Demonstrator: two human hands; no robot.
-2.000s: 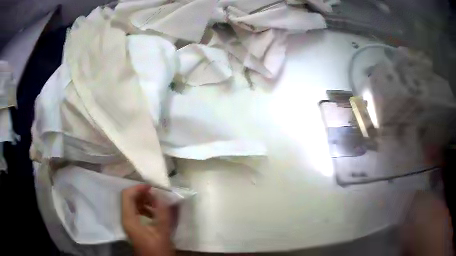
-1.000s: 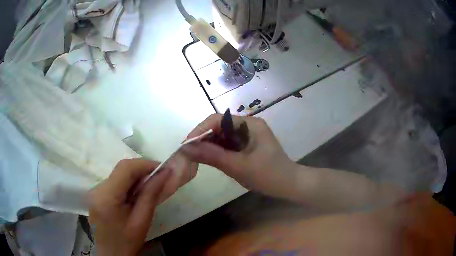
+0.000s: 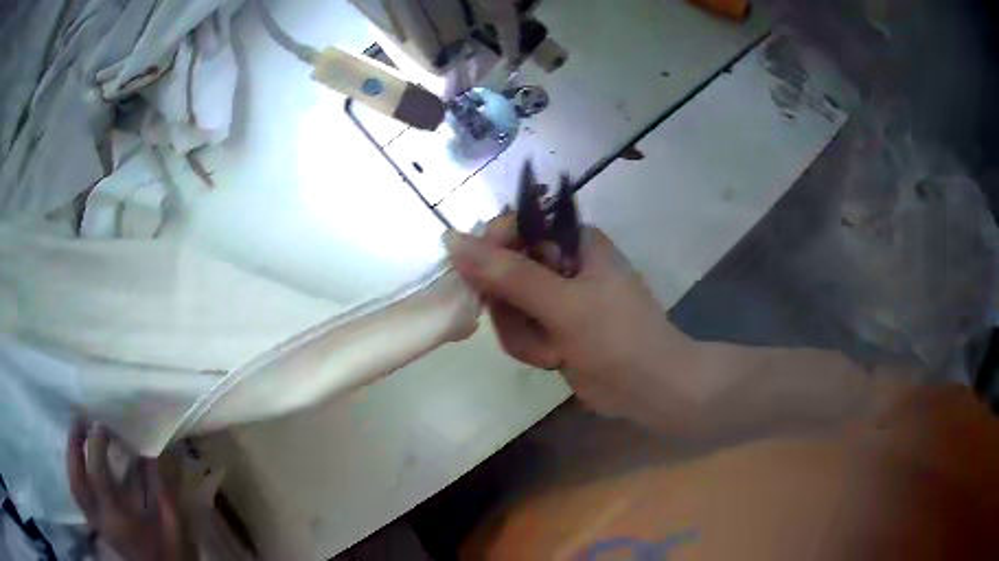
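My right hand (image 3: 570,296) pinches the end of a cream fabric panel (image 3: 318,373) between thumb and finger, just in front of the machine bed. The same hand holds dark thread snips (image 3: 548,225), their two pointed blades upward and apart. The panel's seam edge (image 3: 285,345) runs in a curve from my right hand down to the lower left. My left hand (image 3: 121,488) is at the lower left, at the panel's other end, partly cut off by the frame; its fingers touch the cloth, but the grip is unclear.
The sewing machine's needle area (image 3: 482,121) is at the top centre, lit by a cream lamp (image 3: 367,86) on a grey cable. A heap of white and cream pieces (image 3: 142,142) lies at the left. An orange handle (image 3: 723,8) shows at the top right.
My left hand has moved away to the lower left, and the panel is now stretched out between the hands. My right hand still holds the snips. The view has shifted slightly.
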